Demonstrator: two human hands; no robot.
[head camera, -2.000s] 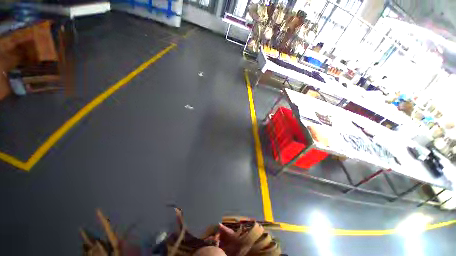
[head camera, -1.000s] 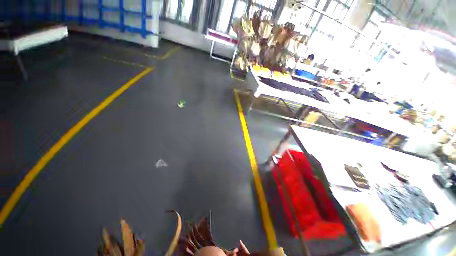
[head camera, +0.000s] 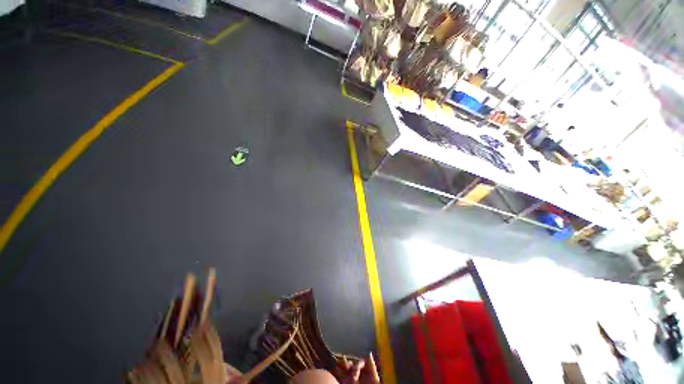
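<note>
A bundle of tan straps (head camera: 187, 352) shows at the bottom left, with thin ends sticking up. Beside it is a bundle of brown panels (head camera: 307, 326) with thin straps, cut off by the bottom edge. My left hand (head camera: 235, 374) is a small patch of skin against the tan straps, mostly hidden. My right hand (head camera: 361, 370) shows only fingers at the right side of the brown bundle, closed on it. A rounded skin-coloured shape lies between them, too cut off to name.
Dark floor with yellow lines (head camera: 363, 217) and a green arrow mark (head camera: 239, 156). A near white table (head camera: 547, 330) with a red bin (head camera: 457, 341) stands at the right. Beyond are a long worktable (head camera: 390, 131) and a rack of hanging brown and cream pieces (head camera: 412, 45).
The tables and rack have come closer, and the near table and red bin have slid down the view. More of both bundles shows at the bottom.
</note>
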